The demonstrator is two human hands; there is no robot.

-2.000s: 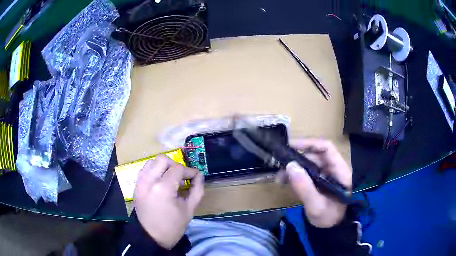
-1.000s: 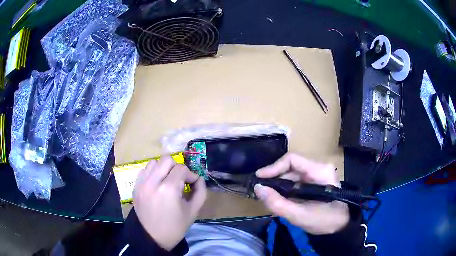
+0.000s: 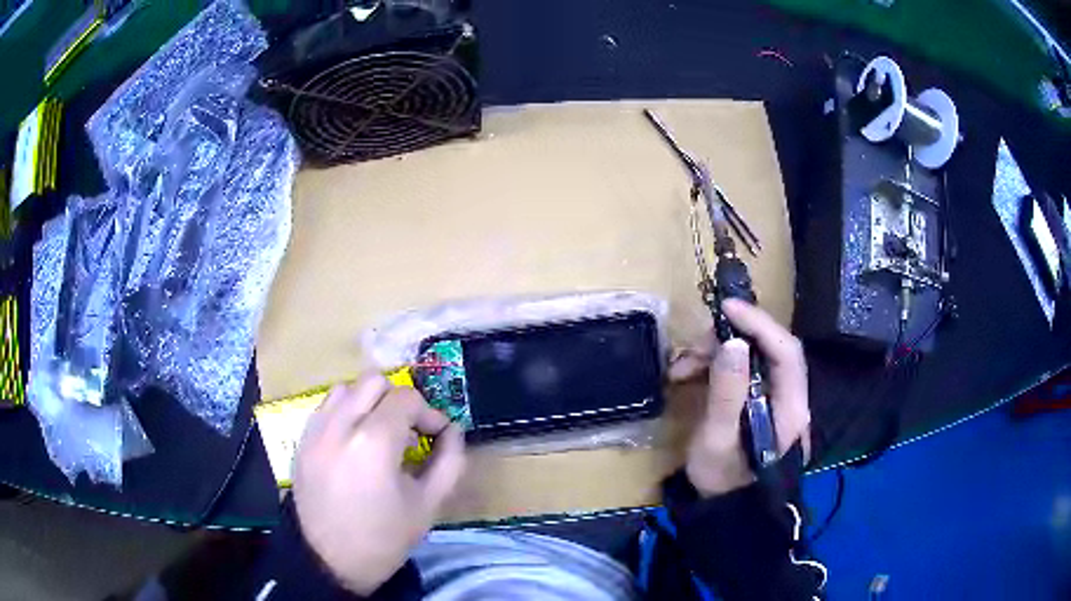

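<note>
The black device housing [image 3: 558, 373] lies on a clear plastic sleeve [image 3: 505, 312] on the cardboard mat. A green circuit board [image 3: 445, 385] shows at its left end, with thin red wires. A yellow-edged battery [image 3: 282, 434] lies left of it. My left hand [image 3: 374, 470] rests over the battery's right part, fingertips beside the board; what they pinch, such as a wire, I cannot tell. My right hand [image 3: 752, 393] holds the black soldering iron [image 3: 734, 282] upright right of the housing, its tip pointing away from me, over or near the tweezers [image 3: 669, 135].
Bubble-wrap bags [image 3: 176, 223] are heaped at the left, with yellow battery stacks [image 3: 35, 153] beyond. A black fan [image 3: 382, 106] stands at the mat's upper left corner. A black unit [image 3: 863, 264] with a white solder spool [image 3: 928, 127] stands at the right.
The soldering iron went from above the housing down to the board, then away to the right, and its tip now points to the far side. My left hand stays at the battery.
</note>
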